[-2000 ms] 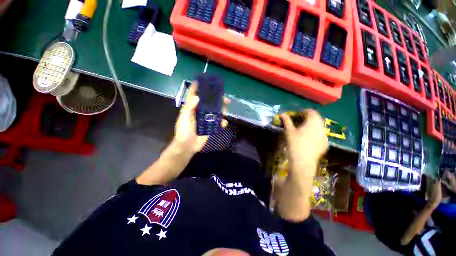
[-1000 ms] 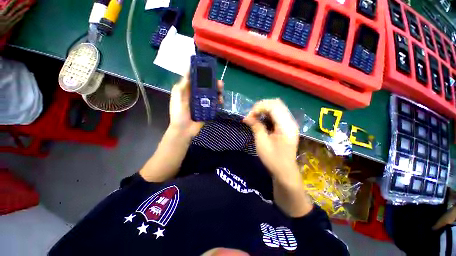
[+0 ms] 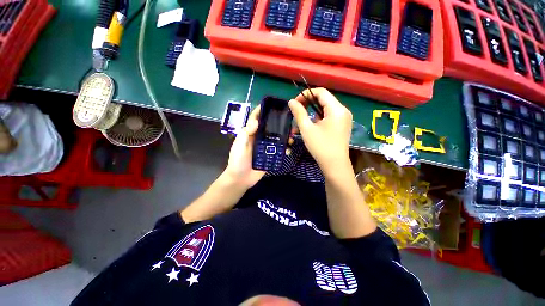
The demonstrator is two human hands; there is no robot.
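Observation:
A dark blue keypad phone (image 3: 272, 136) is upright in my left hand (image 3: 244, 156), its screen and keys facing up. My right hand (image 3: 325, 128) holds thin dark tweezers (image 3: 312, 98) between its fingers, tips pointing away from me. Its thumb and fingertips are at the upper right edge of the phone, by the screen. Whether the thumb presses on the phone is hard to tell. A black-framed screen lens (image 3: 235, 117) lies at the bench edge, just left of the phone.
Red foam trays (image 3: 334, 60) of phones stand across the back. A lens blister tray (image 3: 507, 156) is at right. Yellow backings (image 3: 385, 125) and clear film (image 3: 399, 150) lie at the bench edge above a scrap bag (image 3: 399, 206). White paper (image 3: 196, 69), a spare phone and a hose are at left.
My right hand has moved up to the phone's upper right edge, and the tweezers now show. The phone has shifted right and lower. Since the oldest frame, two yellow backings and crumpled film show at the edge.

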